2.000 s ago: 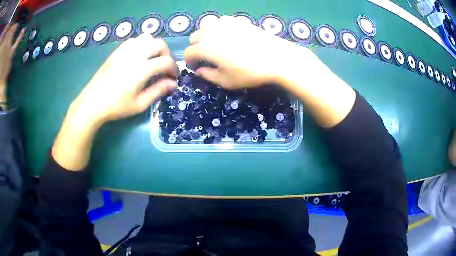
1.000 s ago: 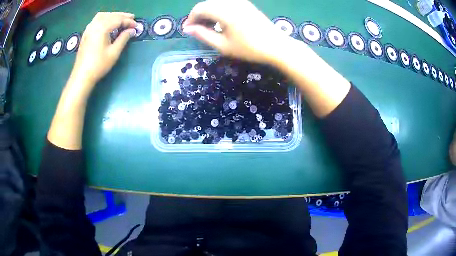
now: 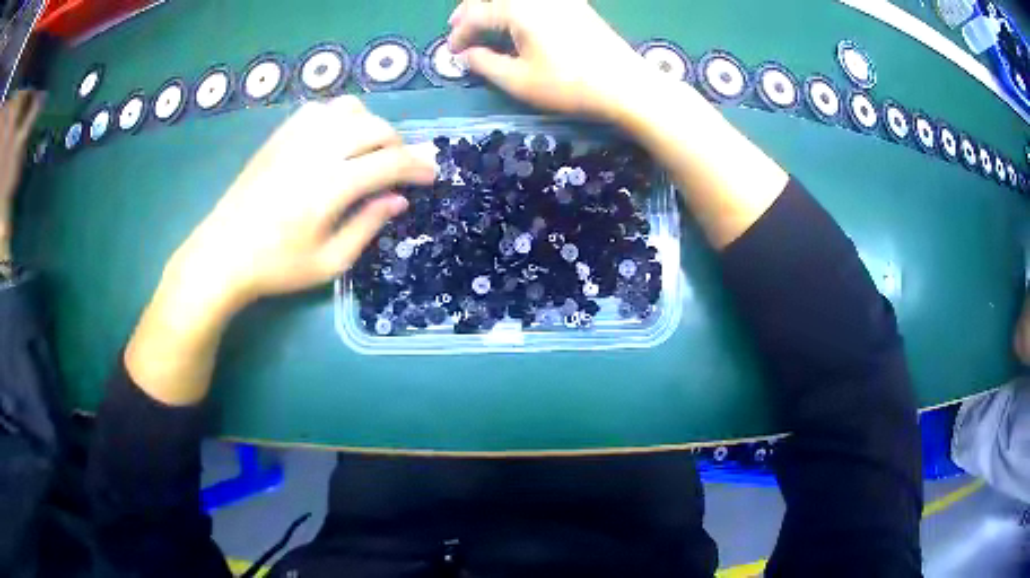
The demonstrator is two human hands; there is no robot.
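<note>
A clear tub (image 3: 508, 335) holds many small black round parts (image 3: 508, 248) on the green surface. My left hand (image 3: 311, 203) is over the tub's upper left corner, fingers bent and apart, fingertips at the parts; whether it pinches one cannot be told. A row of black-rimmed discs with pale rings (image 3: 387, 62) curves along beyond the tub. My right hand (image 3: 542, 51) is over this row, thumb and finger at a disc (image 3: 450, 59) that it partly covers. Whether it holds a small part is hidden.
A single disc (image 3: 856, 64) lies beyond the row at right, another (image 3: 90, 80) at upper left. A red edge (image 3: 90, 16) is at upper left. Another person's hand (image 3: 16, 147) shows at the left edge, a grey sleeve (image 3: 994, 435) at right. A blue crate (image 3: 740, 461) is below the table edge.
My left hand has moved from the disc row back to the tub, as it was two seconds ago. My right hand has shifted slightly up and right. The discs sit slightly further right.
</note>
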